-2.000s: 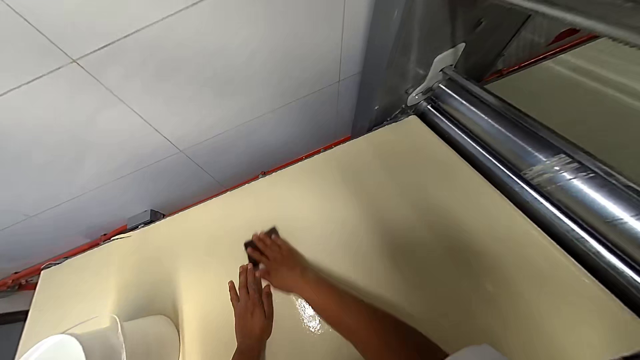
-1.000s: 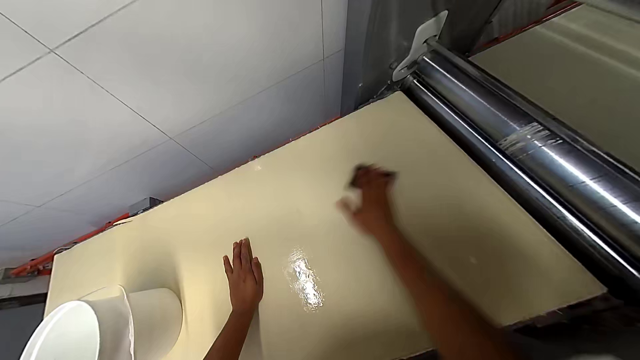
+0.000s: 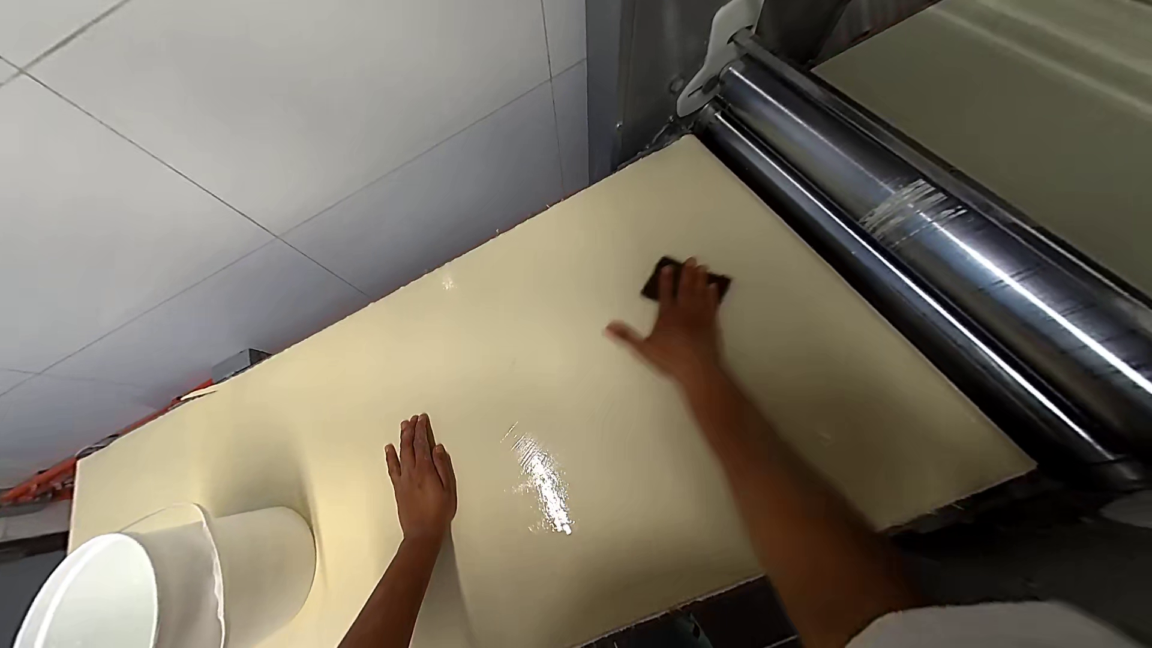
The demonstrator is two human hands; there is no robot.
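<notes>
A glossy cream-coloured sheet (image 3: 558,351) covers the surface before me. My right hand (image 3: 684,324) lies over a small dark flat pad (image 3: 664,277), fingers on it and thumb spread to the left, pressing it to the sheet in its upper right part. The pad's material cannot be told. My left hand (image 3: 423,486) rests flat on the sheet, lower and to the left, holding nothing. A white plastic bucket (image 3: 265,567) stands on the sheet left of my left hand, at the bottom left of the view.
Polished metal rollers (image 3: 945,225) run along the sheet's right edge, with a white bracket (image 3: 715,58) at their far end. Behind them is another pale surface (image 3: 1008,108). A tiled wall (image 3: 270,135) borders the far side, where a grey box (image 3: 238,363) and red framing (image 3: 54,481) show.
Two seconds ago both hands were close together; my right hand has since moved right toward the rollers with the dark pad. My left hand stays flat on the sheet.
</notes>
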